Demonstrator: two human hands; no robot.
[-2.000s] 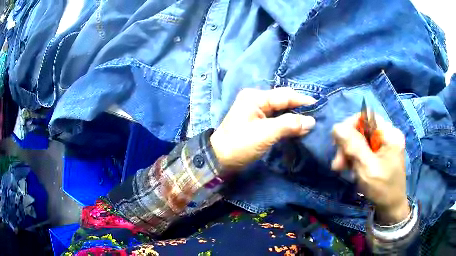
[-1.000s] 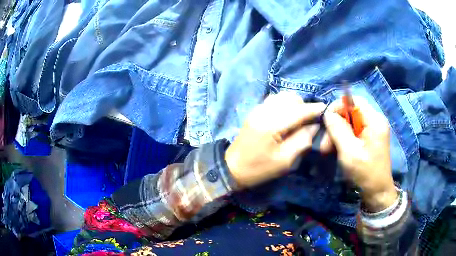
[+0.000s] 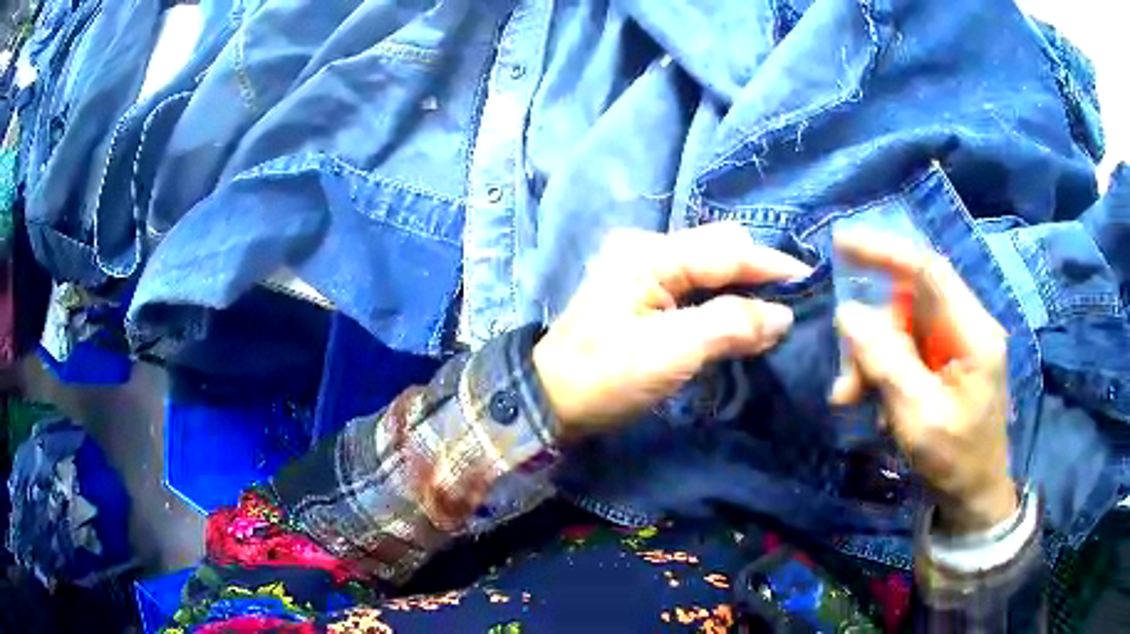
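A mid-blue denim garment (image 3: 917, 136) with pale topstitching and frayed thread ends lies under and around both hands. My left hand (image 3: 657, 316) pinches a stitched edge of the denim between thumb and fingers. My right hand (image 3: 936, 372) is just to its right, apart from it, blurred, and closed around the orange-handled snips (image 3: 927, 325). Only part of the orange handle shows; the blades are not clear.
More denim garments (image 3: 335, 105) with a snap placket (image 3: 496, 198) overlap at the left. Below the table edge are a blue bin (image 3: 229, 440) and a bundle of denim pieces (image 3: 56, 495). A dark floral cloth (image 3: 558, 582) covers my lap.
My right hand first moved left to meet my left hand, then back right with the snips. The frayed denim edge above my hands has shifted and shows more loose threads.
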